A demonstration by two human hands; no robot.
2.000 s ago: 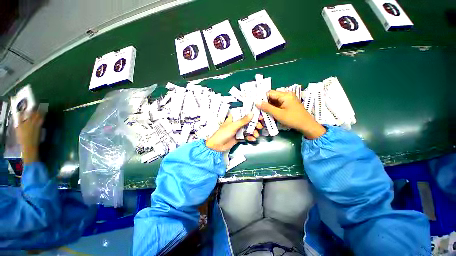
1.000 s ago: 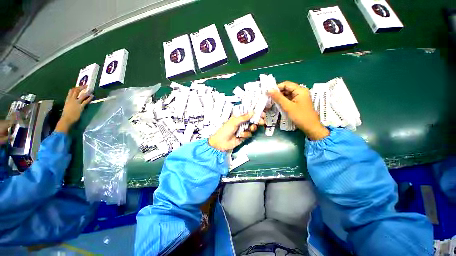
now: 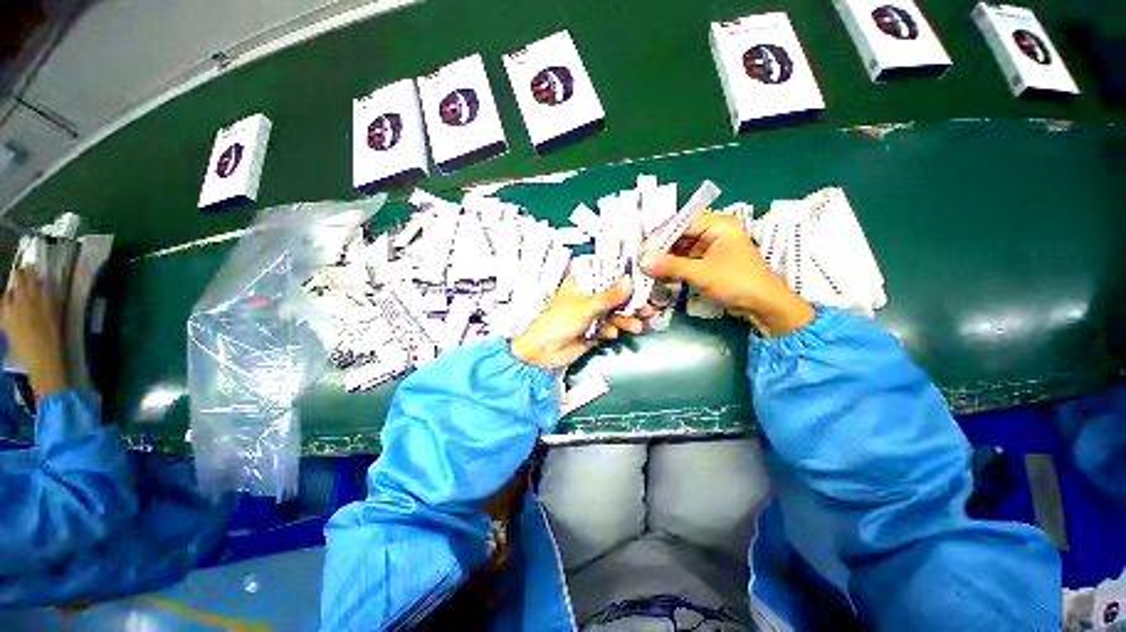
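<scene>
My right hand (image 3: 722,266) pinches a narrow white printed leaflet (image 3: 687,212), tilted up to the right. My left hand (image 3: 578,324) holds white leaflets (image 3: 638,291) between thumb and fingers, close beside my right hand. A messy pile of leaflets (image 3: 457,272) lies to the left of my hands. Several leaflets (image 3: 624,216) stand side by side just beyond my fingers. A neater fanned leaflet stack (image 3: 821,253) lies right of my right hand, partly hidden by it. One loose leaflet (image 3: 584,391) lies near the bench's front edge.
A crumpled clear plastic bag (image 3: 247,358) lies left of the pile. Several white boxes with round watch pictures (image 3: 459,111) stand in a row on the far green strip. At the far left, another person's hand (image 3: 35,324) touches grey and white box shapes (image 3: 77,278).
A leaflet in my right hand now sticks out up to the right. The white boxes have shifted left and another shows at the far right. The other person's hand has moved left, off a white box.
</scene>
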